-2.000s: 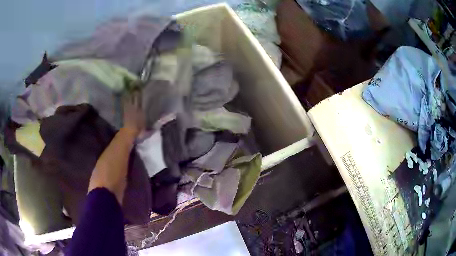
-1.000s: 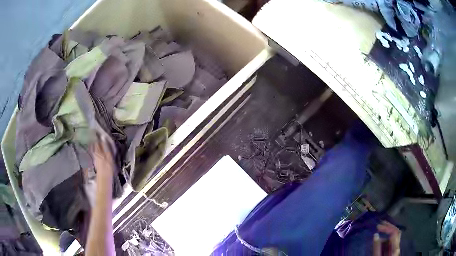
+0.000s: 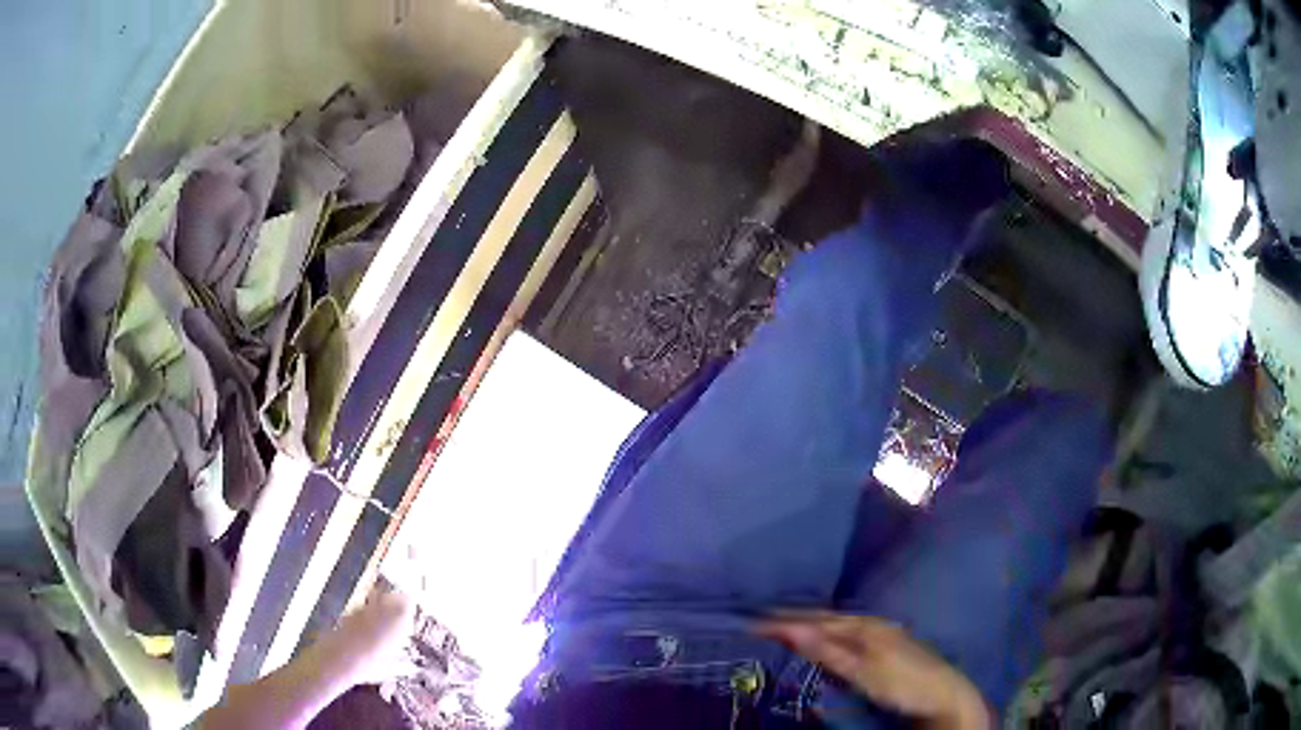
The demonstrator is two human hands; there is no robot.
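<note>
My left hand (image 3: pixel 374 635) is at the bottom left, blurred and washed out by light, beside the wooden bin's striped edge; I cannot tell whether it holds anything. My right hand (image 3: pixel 878 659) is low over my lap, with its fingers stretched out and no object visible in it. The wooden bin (image 3: pixel 478 121) is at the left, with a pale rim and dark striped side. Grey-brown and green garment pieces (image 3: pixel 214 214) lie heaped in it, away from both hands.
A flat white surface (image 3: pixel 514 456) lies between the bin and my blue-clothed legs (image 3: pixel 742 471). The worn table edge (image 3: pixel 799 64) crosses the top. Scraps (image 3: pixel 699 321) litter the dark floor. Dark cloth (image 3: pixel 1141 628) is at the lower right.
The view has swung right and down toward my lap. My left hand has left the garment pieces in the bin and come to its near edge. My right hand has moved left over my lap.
</note>
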